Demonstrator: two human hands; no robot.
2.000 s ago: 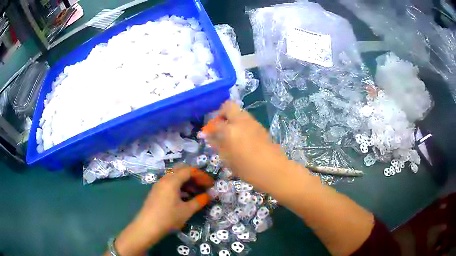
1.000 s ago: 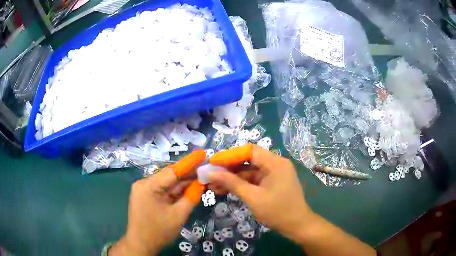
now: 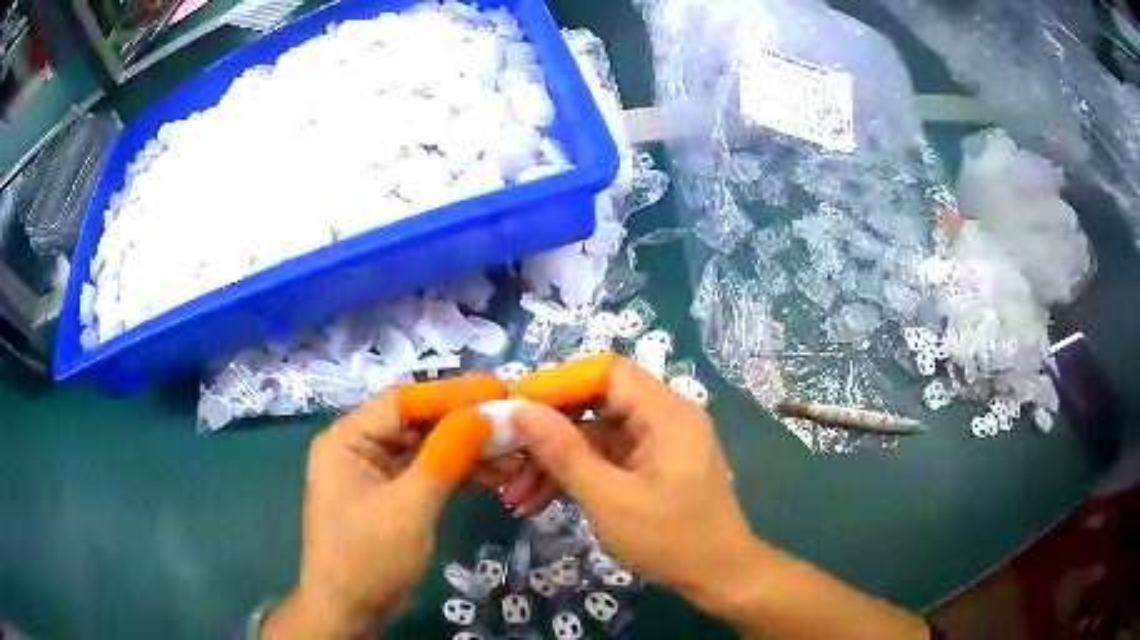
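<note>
My left hand (image 3: 388, 481) and my right hand (image 3: 638, 469) meet in front of me, below the blue bin. Orange finger cots cover the left thumb and index finger and the right index finger. Between the fingertips of both hands is a small white piece (image 3: 503, 428); the fingers hide most of it, so I cannot tell whether it is one part or two joined. Clear inserts with dark holes (image 3: 515, 609) lie loose below and partly behind my hands. White caps (image 3: 375, 344) lie on a clear bag under the bin's front edge.
The blue bin (image 3: 313, 275), heaped with white pieces, stands upper left. Right of it lies a labelled clear bag (image 3: 796, 100) with a thin brownish tool (image 3: 850, 416) on its lower edge. A cloudy bag (image 3: 1019, 219) and holed pieces lie far right. Greyish clear trays (image 3: 73, 188) stand left.
My right hand has come down from the bin's front corner to my left hand. Since one second ago, my left thumb has moved up onto the white piece and both hands have closed around it.
</note>
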